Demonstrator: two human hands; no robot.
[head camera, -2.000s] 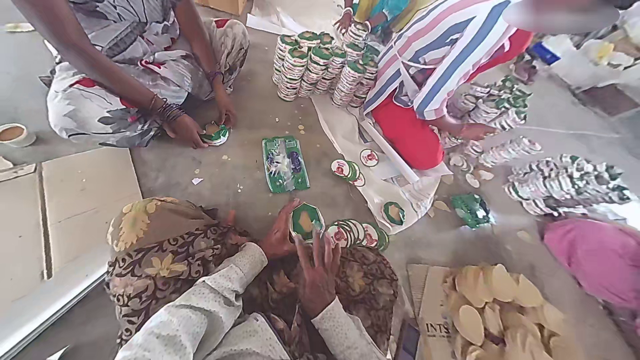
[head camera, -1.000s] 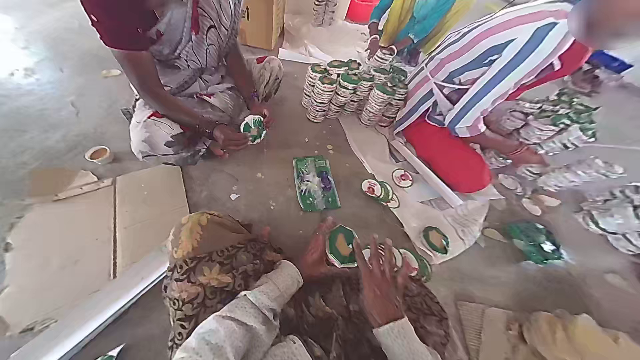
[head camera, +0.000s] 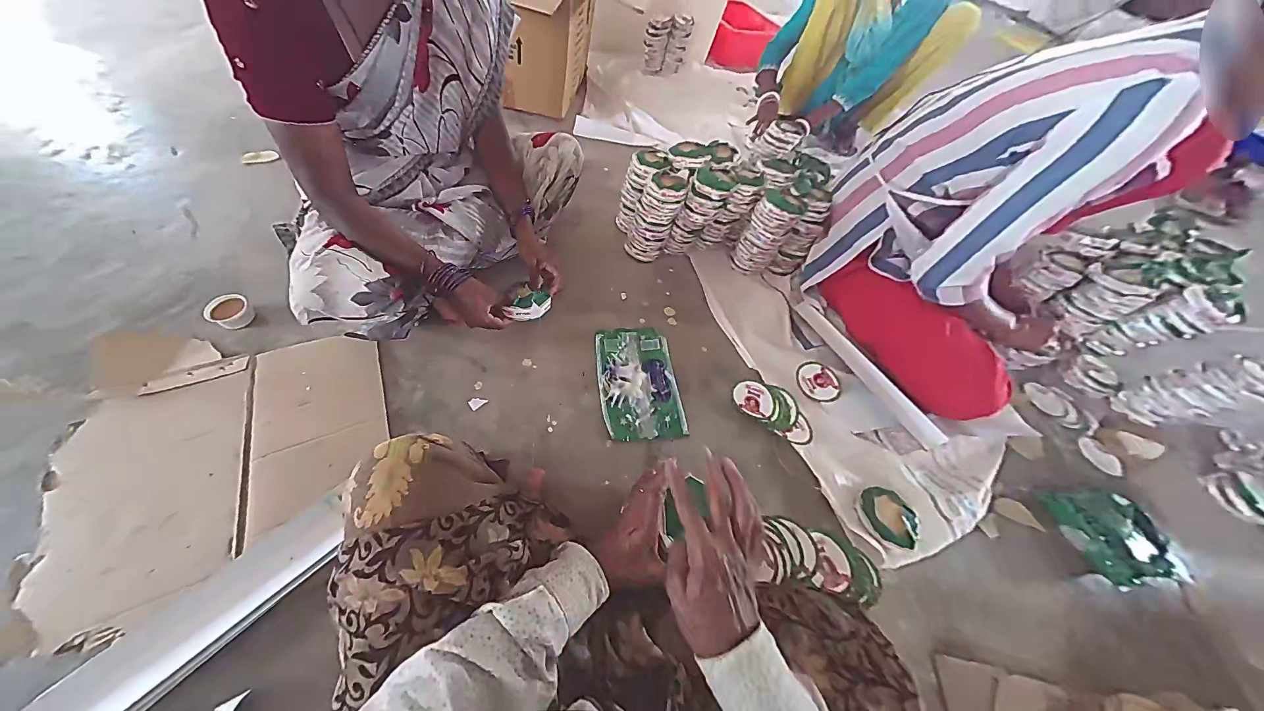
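My left hand (head camera: 637, 528) holds a round green-and-white packet (head camera: 685, 509) on edge above my lap. Over the packet's right side lies my right hand (head camera: 713, 553), blurred, its fingers stretched upward; whether it grips the packet cannot be told. A fanned row of round printed discs (head camera: 825, 561) rests on my patterned cloth, right beside my right hand. Beyond both hands, a flat green printed plastic pouch (head camera: 640, 385) lies on the floor. A few more round discs (head camera: 770, 410) lie at the edge of a white sheet, and one green-rimmed disc with a brown centre (head camera: 889, 517) is nearer me.
Tall stacks of round packets (head camera: 711, 202) stand ahead. One co-worker at the left holds a packet (head camera: 528, 302); others sit ahead and at the right near heaped packets (head camera: 1136, 296). Flattened cardboard (head camera: 148, 474) and a small cup (head camera: 228, 311) are at left, a crumpled green pouch (head camera: 1116, 538) at right.
The packet between my hands was facing up and is now tilted, mostly behind my right fingers. The left co-worker's packet is lower than a second ago. The view has shifted.
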